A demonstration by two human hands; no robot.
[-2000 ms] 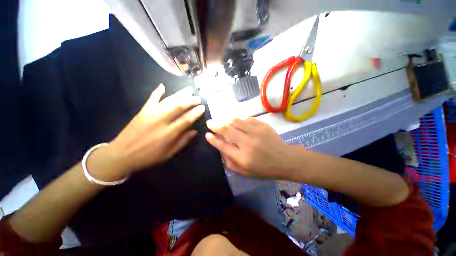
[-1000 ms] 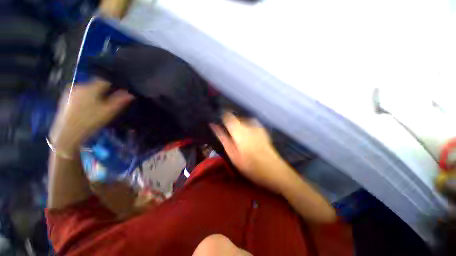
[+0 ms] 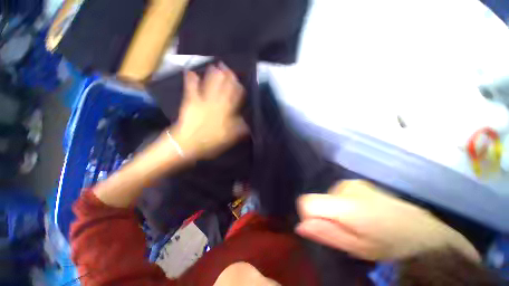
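Black cloth (image 3: 279, 145) hangs over the table's front edge and down towards my lap. My left hand (image 3: 211, 111) is on the cloth at its upper left part, fingers bent over it and gripping it. My right hand (image 3: 363, 223) is in front of the table edge at lower right, fingers curled, beside the cloth. Blur hides whether cloth is between its fingers. More black pieces (image 3: 240, 28) lie at the top left with a brown strip (image 3: 153, 39) between them.
A blue basket (image 3: 70, 145) stands at left with dark cloth in it. The white table (image 3: 379, 72) has a grey front strip (image 3: 385, 159). Red and yellow scissors handles (image 3: 484, 152) lie blurred at far right. A pale patch (image 3: 183, 248) shows below the cloth.
The view has swung from the sewing machine to the left end of the table. My left hand has moved from above the basket onto the cloth. My right hand is now lower right, apart from the left.
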